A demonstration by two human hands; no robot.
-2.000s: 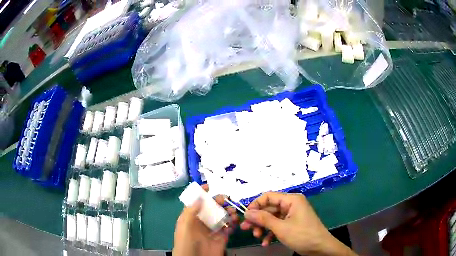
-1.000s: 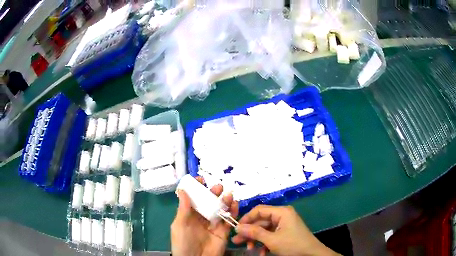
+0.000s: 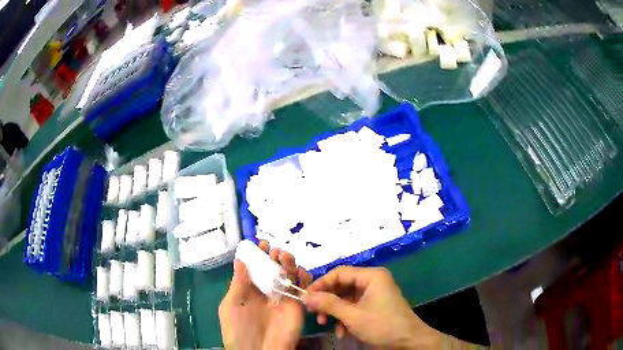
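Observation:
My left hand [image 3: 263, 311] holds a white housing [image 3: 257, 268] in its palm and fingers, tilted with its lower end to the right. My right hand [image 3: 358, 301] grips tweezers [image 3: 295, 290], whose tips are at the housing's lower right end. Whether the tips hold a piece is too small to tell. The blue tray [image 3: 456, 198] just beyond my hands holds a heap of flat white pieces [image 3: 335, 198], with small slim white parts [image 3: 425, 176] at its right side.
A clear plastic box [image 3: 231, 236] holds white housings, left of the tray. A filled blister tray [image 3: 140, 273] is further left. Slotted blue racks [image 3: 61, 219] stand at far left. A large clear bag [image 3: 273, 75], cream blocks [image 3: 449, 55] and empty blister trays [image 3: 560, 137] lie behind and right. A red stool [image 3: 580, 301] is lower right.
The view has shifted slightly. The tweezers, apart from the housing at first, have come to its end. The left hand has turned the housing a little and still holds it.

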